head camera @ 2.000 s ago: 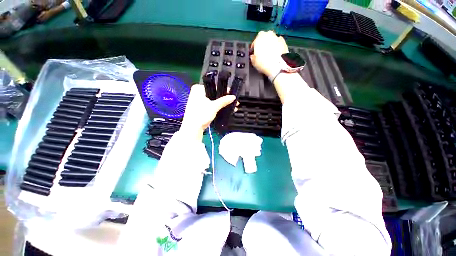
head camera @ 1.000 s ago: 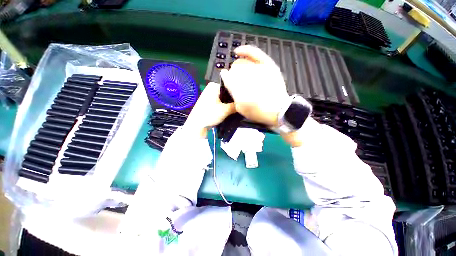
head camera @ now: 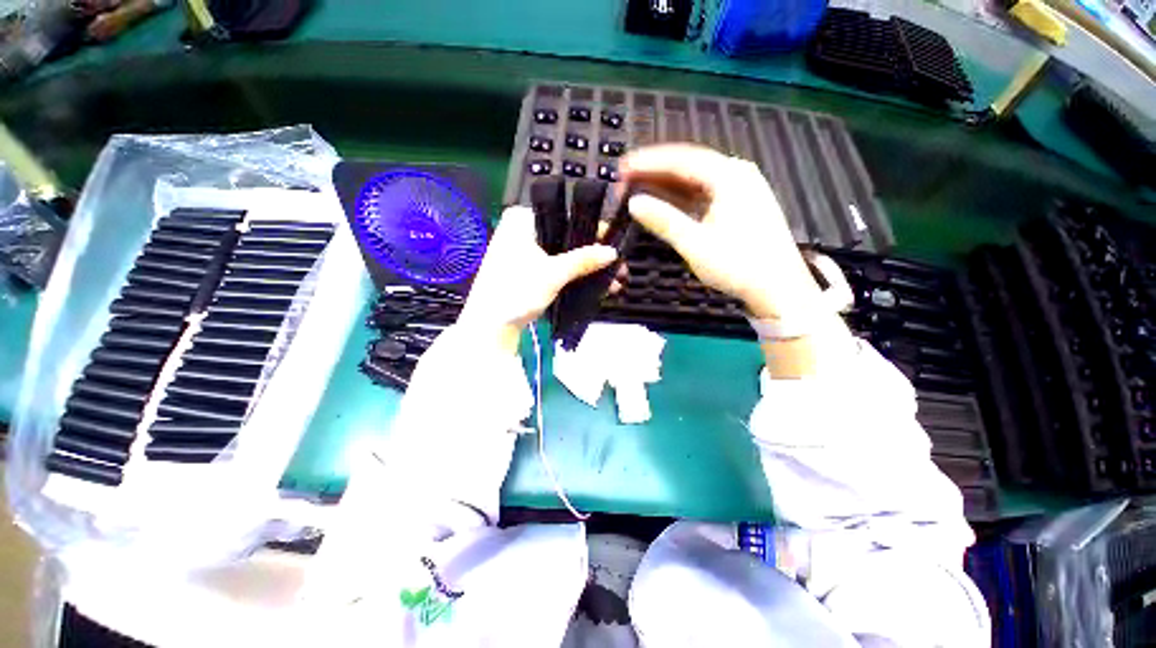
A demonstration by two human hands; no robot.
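My left hand (head camera: 522, 276) is closed around several black tubes (head camera: 550, 215) in front of the slotted tray (head camera: 748, 139); they stand roughly upright, fanned at the top. My right hand (head camera: 716, 228), slightly blurred, is beside them with thumb and index finger at the top of the rightmost tube. Whether the fingers grip it is hard to tell. Small glossy black end parts (head camera: 577, 142) stand in short rows at the tray's left end. A crumpled white wiping cloth (head camera: 614, 362) lies on the green mat (head camera: 659, 468) below my hands.
A lined packing box (head camera: 282, 437) with two columns of black tubes is at left. A desk fan (head camera: 421, 228) stands beside it, with loose black pieces (head camera: 412, 332) below. A white cord (head camera: 543, 430) crosses the mat. Dark trays (head camera: 1059, 367) are at right.
My right hand has come back from the slotted tray to the tubes, then opened out to their right, uncovering the tube tops. My left hand still holds the bundle.
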